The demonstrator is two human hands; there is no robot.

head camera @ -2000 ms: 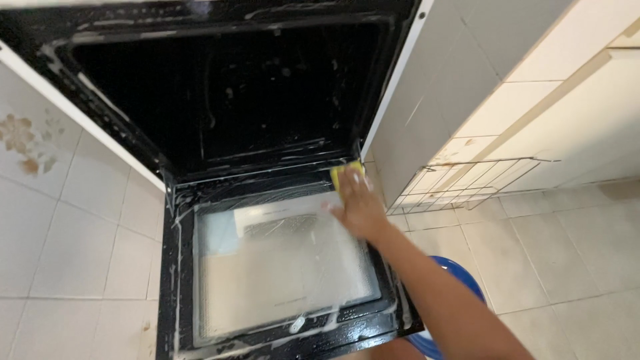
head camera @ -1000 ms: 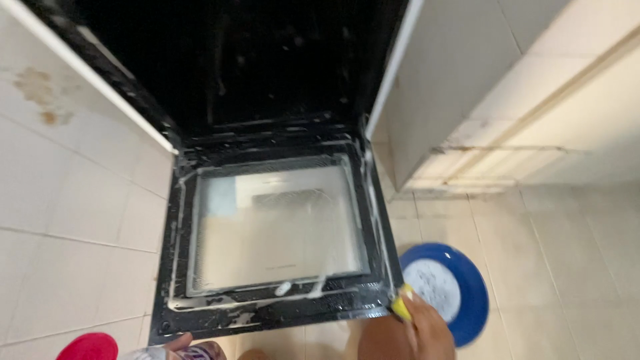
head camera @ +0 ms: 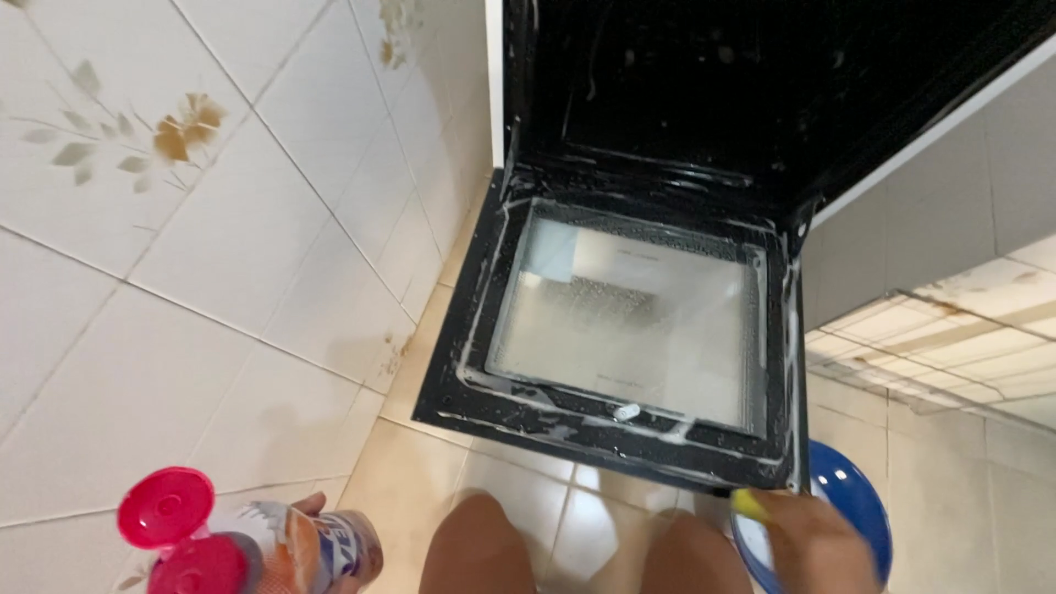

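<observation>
The oven door (head camera: 462,363) hangs lowered, its black frame and glass window (head camera: 635,313) wet and streaked with suds. At its lower right corner my right hand (head camera: 813,536), somewhat blurred, holds a yellow sponge (head camera: 749,505). A small whitish piece (head camera: 627,412) lies on the frame's lower part. At the bottom left, my left hand (head camera: 318,502) grips a plastic bottle (head camera: 285,549) with its pink-red flip cap (head camera: 167,505) raised; most of that hand is hidden behind the bottle.
Above the door is the dark oven cavity (head camera: 676,91). A blue basin (head camera: 858,511) stands on the tiled floor behind my right hand. A wire rack (head camera: 949,346) leans at the right. White tiled wall (head camera: 247,247) runs along the left; my knees (head camera: 478,544) are below the door.
The sponge hand has moved from the door's upper right to its lower right corner. The bottle has come further into view at the left. The view has swung left.
</observation>
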